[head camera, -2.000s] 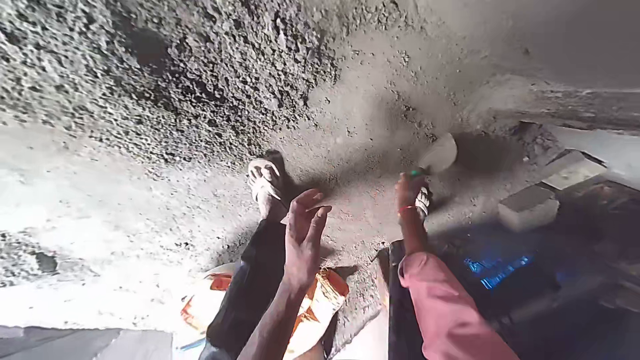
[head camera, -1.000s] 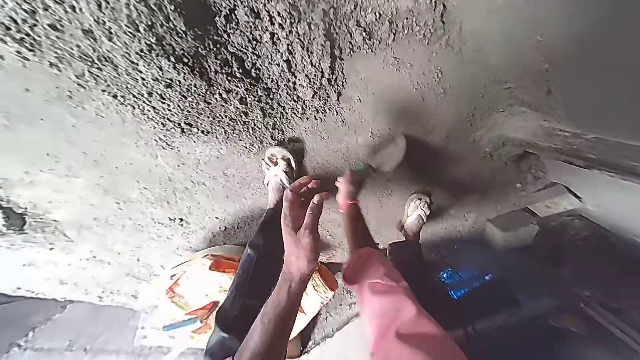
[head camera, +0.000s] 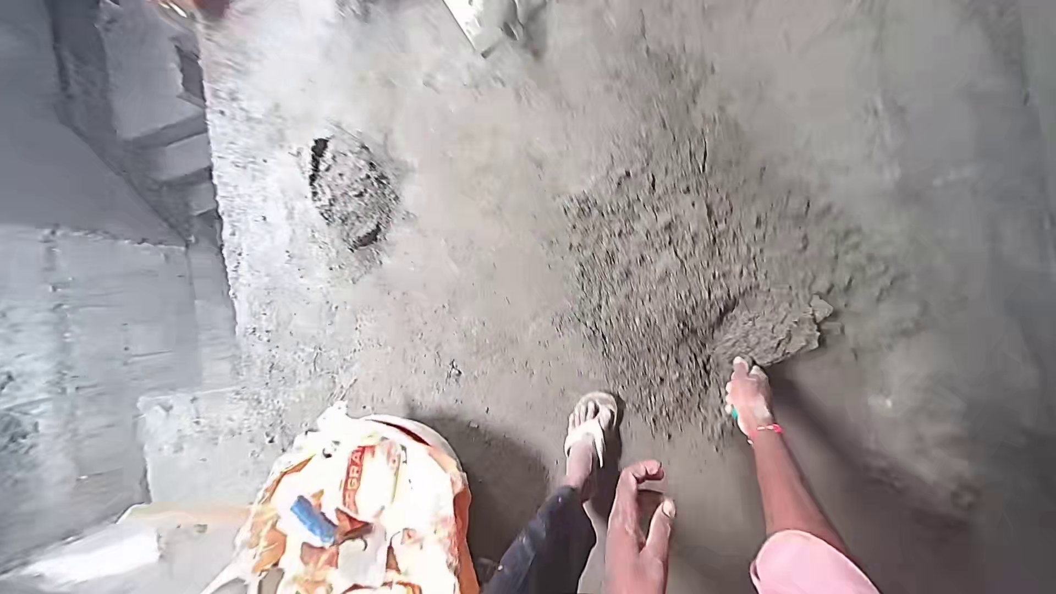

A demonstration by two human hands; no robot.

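Observation:
My right hand (head camera: 749, 396) is closed around a tool's handle, with a bit of green showing at the palm and a red band on the wrist. Mortar covers the tool's head, so its shape is hard to make out; a lump of mortar (head camera: 771, 328) lies on it, at the lower right edge of a spread of loose grey mortar (head camera: 660, 256). My left hand (head camera: 639, 524) is raised at the bottom centre, fingers curled and apart, holding nothing. My sandaled foot (head camera: 592, 421) stands on the floor between the hand and the mortar.
An orange and white sack (head camera: 371, 503), stained and with a blue piece on it, stands at the lower left. A small mortar heap (head camera: 355, 194) lies on the floor at the upper left. Beyond the floor's left edge are steps (head camera: 177, 157). A pale object (head camera: 483, 21) is at the top.
The view has swung left. My right hand has moved away from my left hand to the mortar, and its tool now bears a lump of mortar. My left hand stays raised and empty.

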